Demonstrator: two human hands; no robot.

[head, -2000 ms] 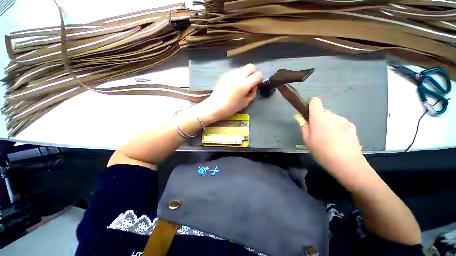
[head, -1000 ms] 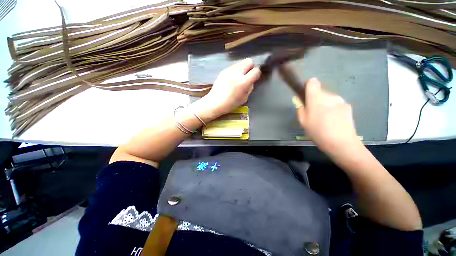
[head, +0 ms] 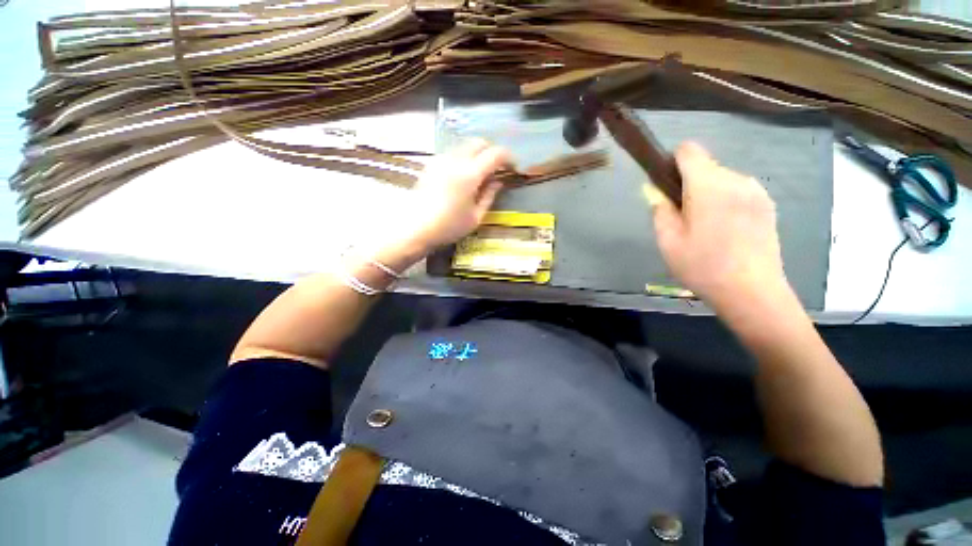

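My left hand (head: 460, 197) holds a brown leather strap (head: 565, 167) near its end. The strap end sticks out to the right over the grey board (head: 693, 224); its long part, with a pale line, runs left to the pile. My right hand (head: 725, 229) grips the wooden handle of the hammer (head: 645, 149). The dark hammer head is above and behind the strap end, apart from it and partly blurred. The yellow jig (head: 503, 247) lies at the board's near edge, just right of my left wrist.
Large bundles of straps (head: 266, 75) lie across the back of the white table (head: 213, 213). Teal-handled scissors (head: 925, 197) with a dark thread (head: 887, 283) lie right of the board. A thin yellow strip (head: 669, 290) is on the board's near edge.
My left hand has moved slightly left and nearer, and more of the strap end now shows beyond its fingers. The hammer head is now clear of the strap end.
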